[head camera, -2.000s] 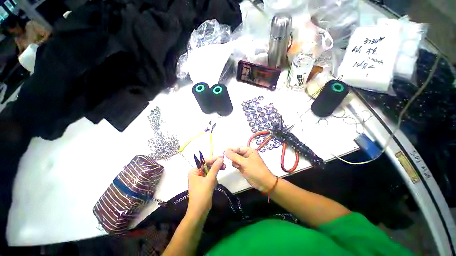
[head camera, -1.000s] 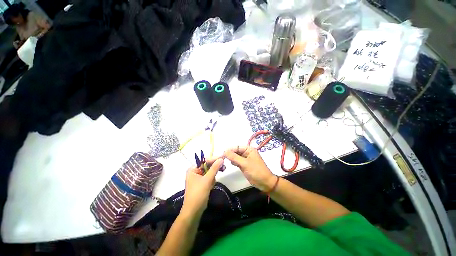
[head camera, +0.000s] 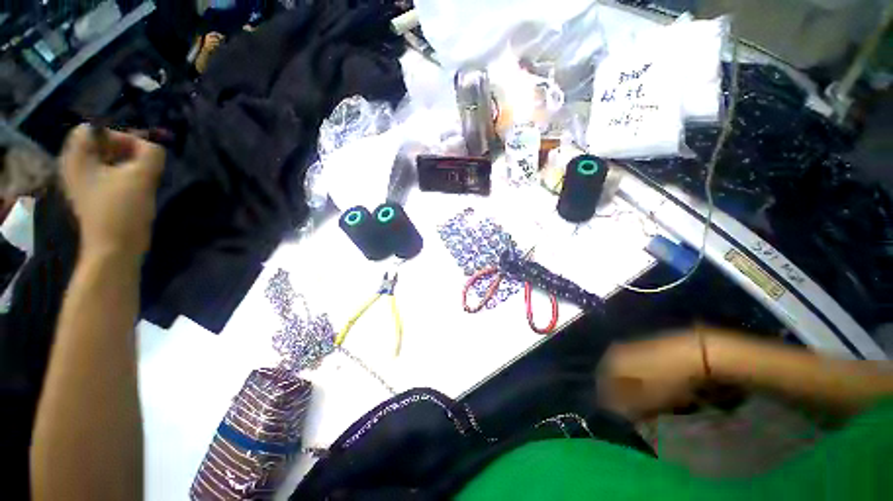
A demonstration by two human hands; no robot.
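Observation:
The black garment (head camera: pixel 392 440) hangs over the table's near edge and my lap, with a thin silvery chain trim (head camera: pixel 364 423) along its edge. The striped bag (head camera: pixel 253 440) lies at its left end. My left hand (head camera: pixel 113 186) is raised far out at upper left, over the dark cloth, its fingers curled. A dark spot shows at its fingertips, too blurred to name. My right hand (head camera: pixel 641 377) is low at the right, past the table's near edge, strongly blurred. What it holds, if anything, cannot be seen. No needle or thread can be made out.
Yellow-handled nippers (head camera: pixel 377 311), loose chain (head camera: pixel 299 333), small metal pieces (head camera: pixel 470 240) and red-handled scissors (head camera: pixel 539 284) lie mid-table. Behind are black thread cones (head camera: pixel 380 233), a phone (head camera: pixel 453 174), a steel flask (head camera: pixel 473 110) and labelled bags (head camera: pixel 636 103). A black cloth pile (head camera: pixel 235 166) fills the upper left.
My hands were together over the table's near edge, the left with dark-tipped snips. They have parted widely, left hand up and left, right hand right and down. The view has shifted.

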